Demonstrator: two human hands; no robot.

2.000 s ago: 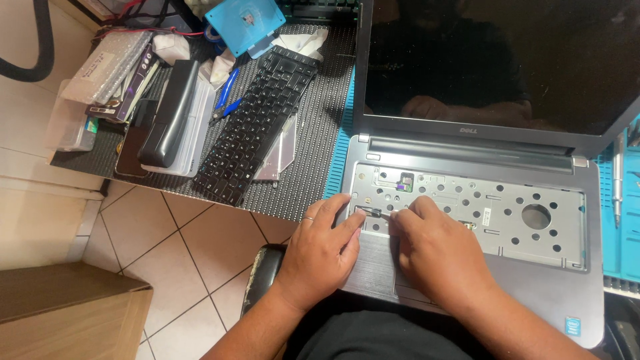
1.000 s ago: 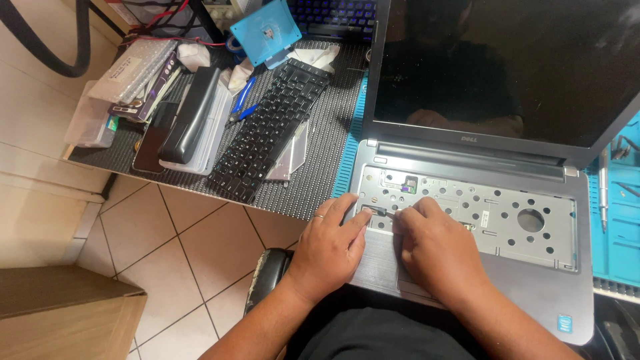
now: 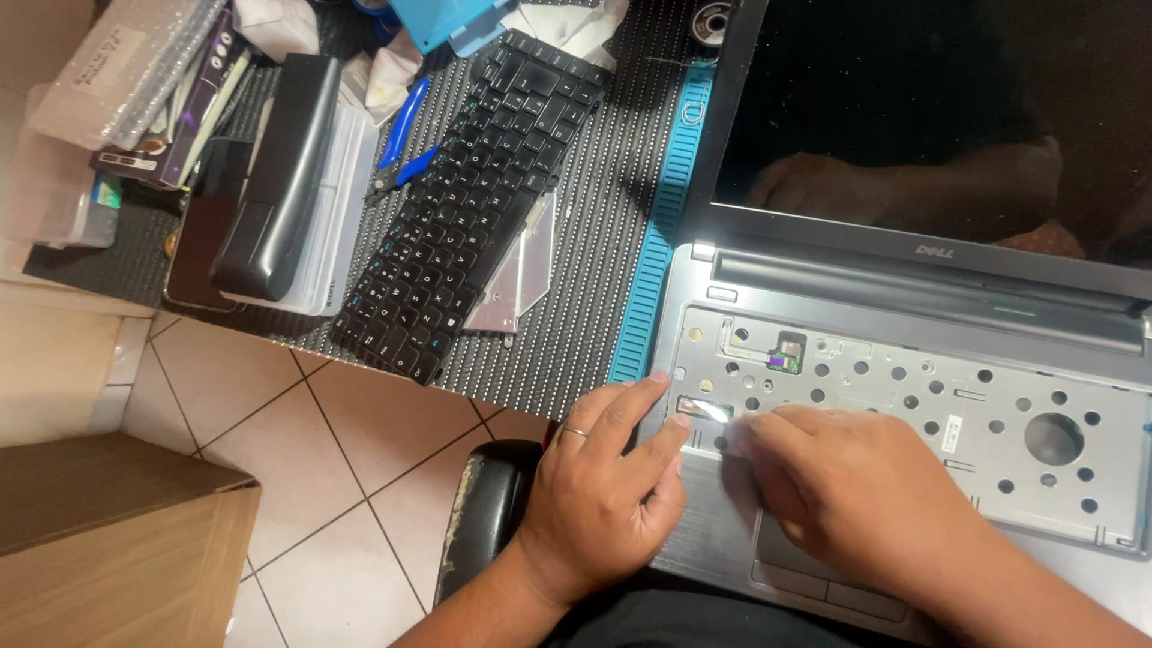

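A Dell laptop (image 3: 900, 315) stands with its lid raised and the metal plate of its keyboard bay (image 3: 864, 396) bare. Near the plate's left end is a slot with a pale, shiny flat strip (image 3: 706, 409), probably a ribbon cable. My right hand (image 3: 837, 477) is at the strip's right end, thumb and forefinger together; whether they pinch it is hidden by blur. My left hand (image 3: 612, 477) rests on the laptop's left edge and palm rest, fingers apart, one fingertip beside the slot. Left of the laptop, a detached black keyboard (image 3: 477, 198) lies on the dark mat.
Blue-handled cutters (image 3: 405, 148) lie left of the keyboard, above a metal plate (image 3: 517, 270). Further left are a black stapler-like object (image 3: 283, 180), a phone (image 3: 205, 225) and stacked boxes (image 3: 171, 117). A blue mat edge (image 3: 661, 216) borders the laptop; a solder spool (image 3: 710, 22) sits behind.
The dark, slender thing earlier between my hands at the slot is not visible now; a shiny strip shows there. My hands have stayed near the slot. The view is closer.
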